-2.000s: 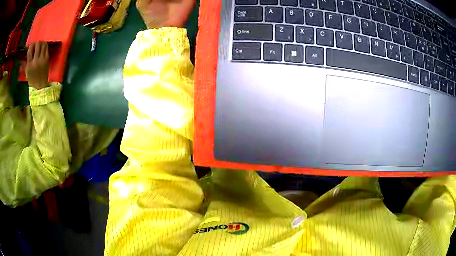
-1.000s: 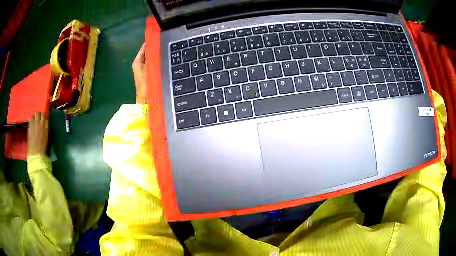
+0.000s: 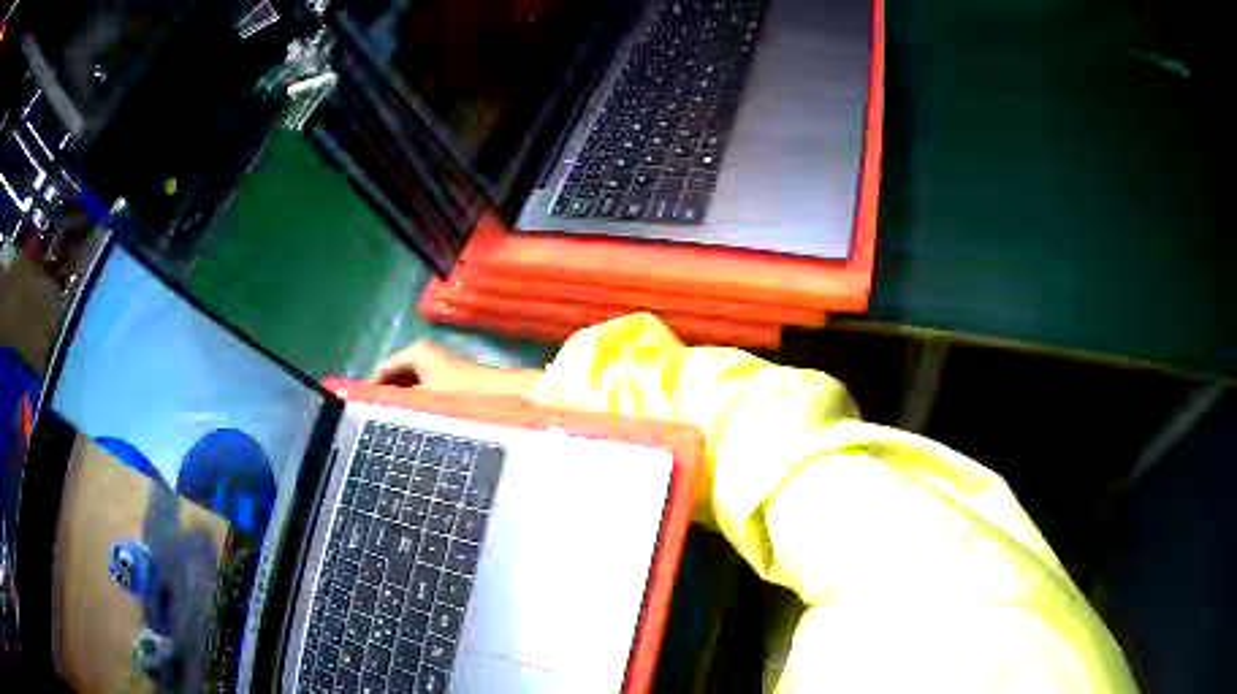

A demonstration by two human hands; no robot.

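Observation:
An open laptop (image 3: 563,556) lies on an orange-red tray (image 3: 678,522) at the lower left, cut off by the bottom edge. Its lit display (image 3: 177,447) shows a light blue area and blue round shapes over tan. My right hand (image 3: 441,369) is at the tray's upper edge, fingers curled and partly hidden, with the yellow sleeve reaching in from the lower right. It appears to grip the tray edge. My left hand is out of the picture.
A second open laptop (image 3: 794,129) sits on stacked orange-red trays (image 3: 651,278) beyond my right arm. The green bench (image 3: 1045,203) spans the upper right, its front edge below. Dark equipment and a silvery crumpled item (image 3: 309,68) are at upper left.
The view has turned, and the laptop now shows sideways at lower left with its display visible. The stacked trays and second laptop have come into view. The neighbour and tape dispenser are gone from view.

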